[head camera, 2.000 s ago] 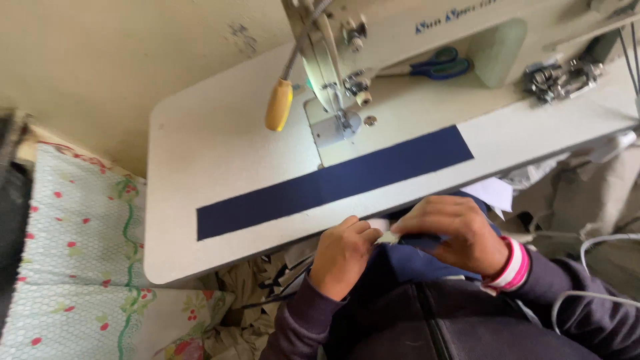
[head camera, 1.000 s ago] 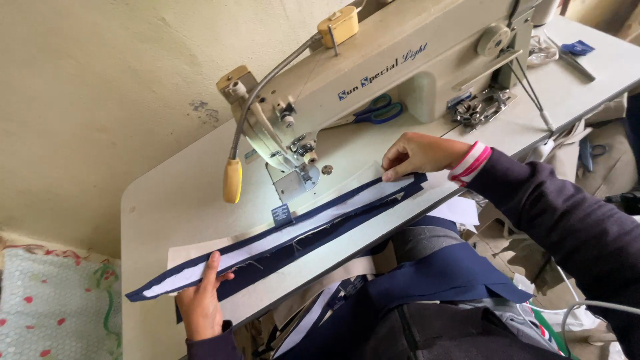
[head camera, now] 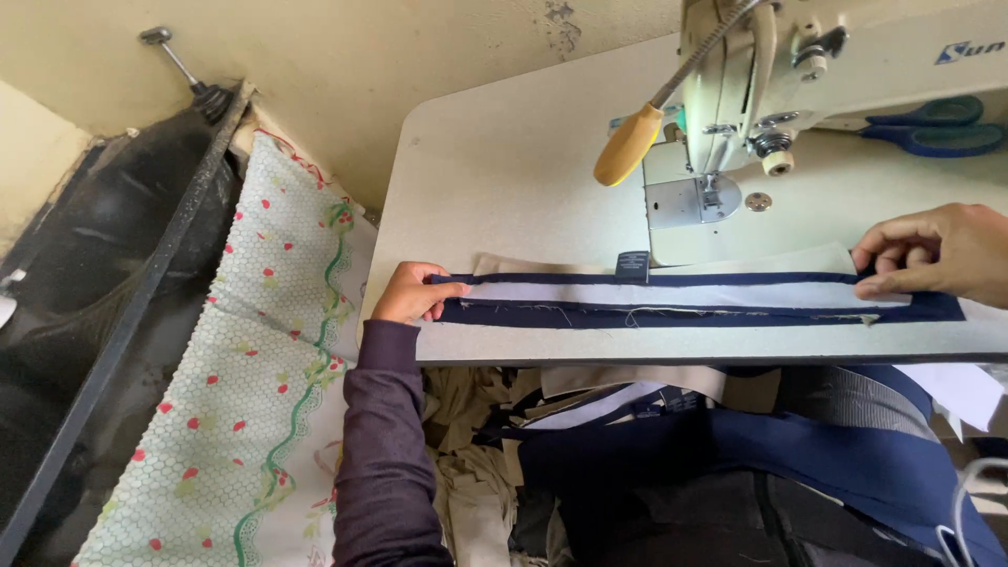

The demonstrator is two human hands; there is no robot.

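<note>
A long navy waistband strip with white interfacing (head camera: 551,294) lies along the front of the sewing table, held at both ends. My left hand (head camera: 413,293) pinches its left end between thumb and fingers. Its right end is gripped by my right hand (head camera: 929,253). Under it lies a plain navy fabric strip (head camera: 520,317); pale fabric shows along the upper edge. A dark woven label (head camera: 632,266) sticks up near the middle. Loose threads hang from the lower raw edge. The presser foot (head camera: 711,189) of the sewing machine stands just beyond the strip.
Blue-handled scissors (head camera: 937,138) lie under the machine arm. A yellow lamp head (head camera: 628,146) hangs left of the needle. Navy and beige cloth pieces (head camera: 472,472) fill the space below the table edge. A flowered cloth (head camera: 260,354) hangs at left beside a black metal frame (head camera: 126,354).
Two seconds ago, both hands were below the table edge and only a navy strip lay on top. The interfaced strip is now over it, held level; one second ago it slanted. The view has shifted.
</note>
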